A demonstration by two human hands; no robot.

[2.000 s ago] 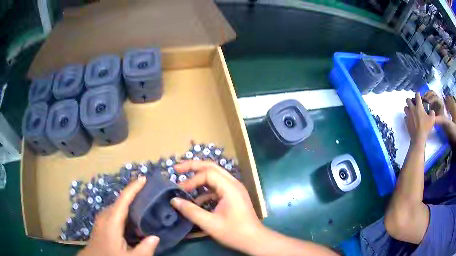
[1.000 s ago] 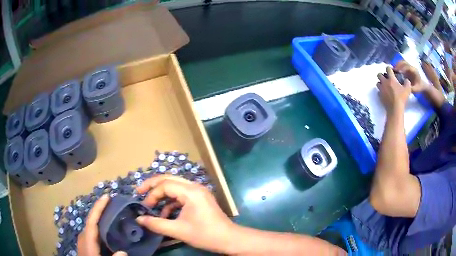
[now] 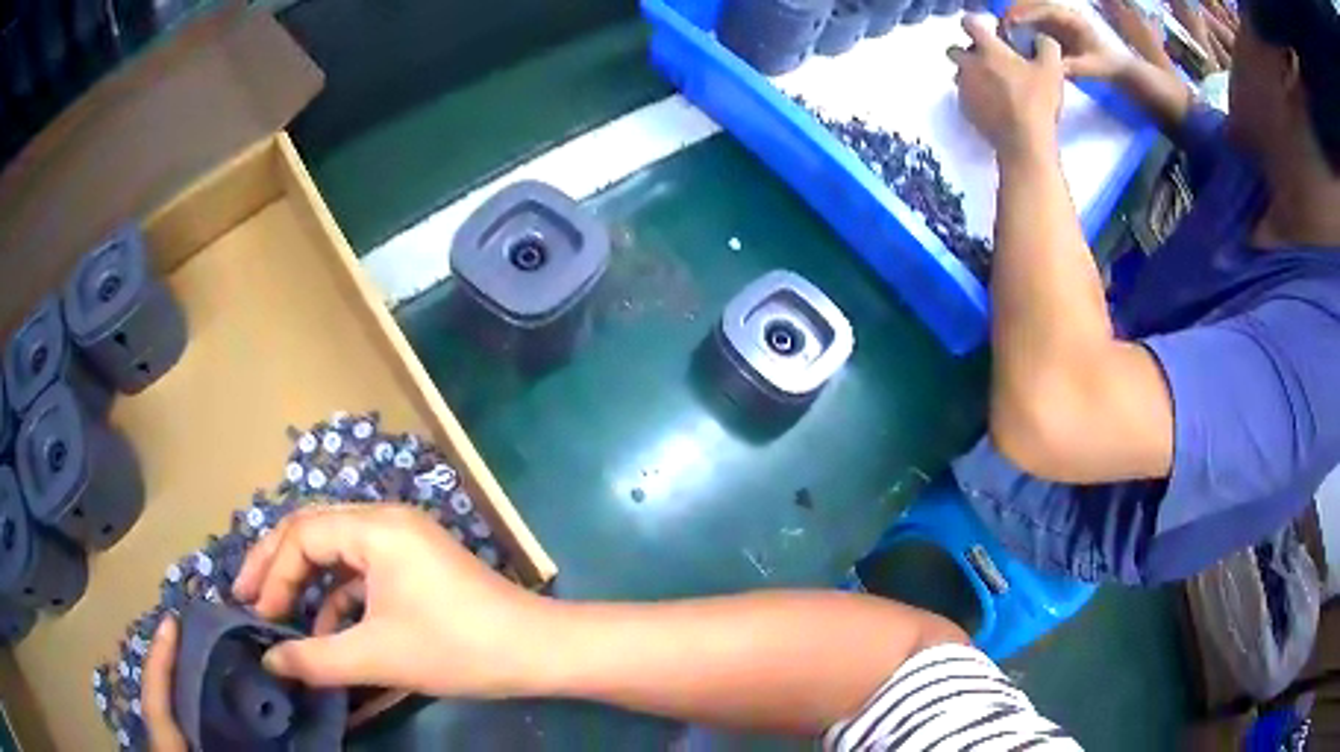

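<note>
A dark grey humidifier housing (image 3: 250, 702) is at the lower left, its hollow end with the central post facing up towards me. My left hand (image 3: 159, 688), mostly cut off by the picture's edge, holds its left side. My right hand (image 3: 385, 599) is at its right rim, thumb inside the opening and fingers bent over the edge. Whether the right fingers hold a small part is hidden. The pile of small plastic fittings (image 3: 347, 467) with pale discs lies behind and around my hands in the cardboard tray (image 3: 243, 345).
More housings (image 3: 125, 316) stand ringed end up at the tray's left. Two housings (image 3: 526, 253) (image 3: 783, 341) stand on the green bench right of the tray. A blue bin (image 3: 823, 162) stands beyond. A neighbouring worker's arm (image 3: 1051, 323) reaches into it, and a blue stool (image 3: 1029, 588) is below.
The view has swung right, so the tray, housing and my hands appear further left. My hands stay on the same housing. More of the neighbouring worker and my striped sleeve now show.
</note>
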